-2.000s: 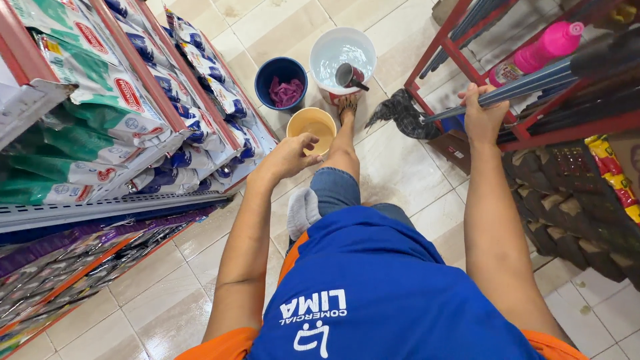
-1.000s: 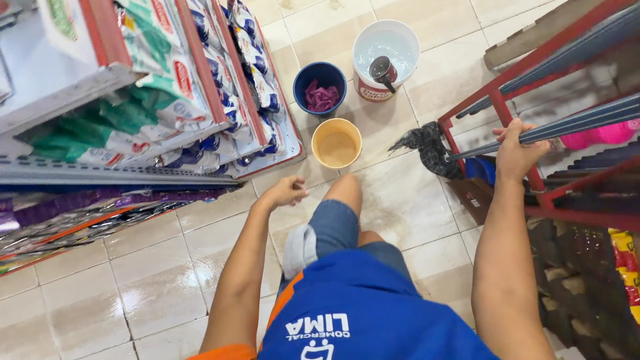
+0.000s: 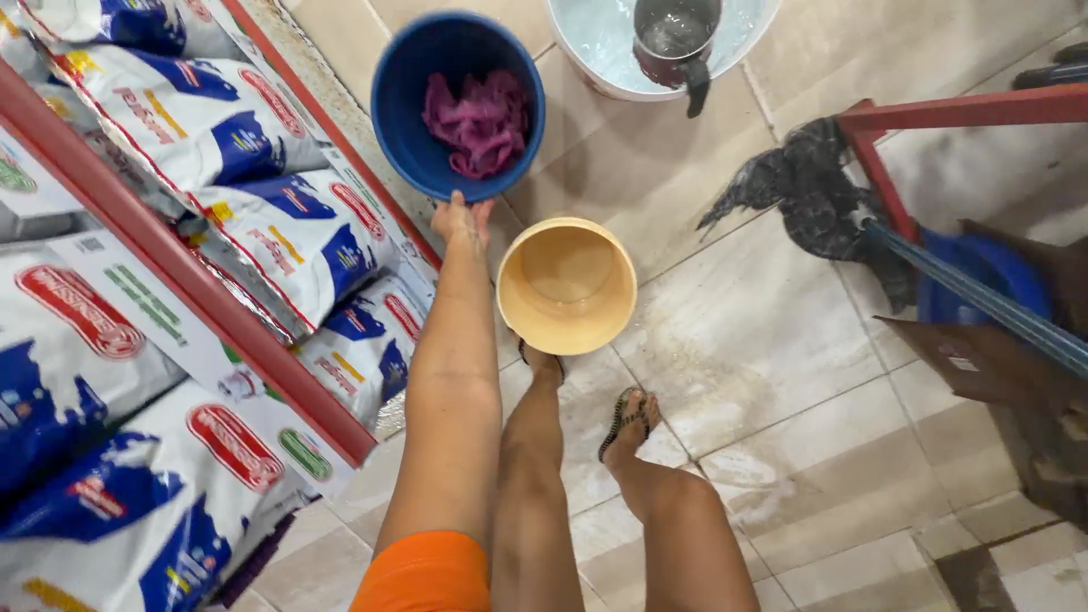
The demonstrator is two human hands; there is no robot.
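My left hand (image 3: 463,219) grips the near rim of a blue plastic bucket (image 3: 387,110), its thumb over the edge. Inside that bucket lies a wet-looking purple cloth (image 3: 480,123). Just right of the hand and nearer to me stands a yellow bucket (image 3: 567,285) with a little liquid at its bottom. A white bucket (image 3: 625,89) of water is at the top, with a dark handled mug (image 3: 677,38) in it. My right hand is out of view. A mop with a dark cloth head (image 3: 812,200) and a metal-looking pole (image 3: 977,289) leans at the right.
Shelves with a red edge (image 3: 289,374) hold several white and blue bags (image 3: 297,221) on the left. A red metal rack (image 3: 969,110) stands at the right, near a blue container (image 3: 990,276) and brown cardboard (image 3: 960,361). My feet stand on the tiled floor (image 3: 765,340) below the yellow bucket.
My left hand has reached forward and taken hold of the blue bucket's rim. My right hand, earlier on the poles at the rack, has left the view. The view has shifted.
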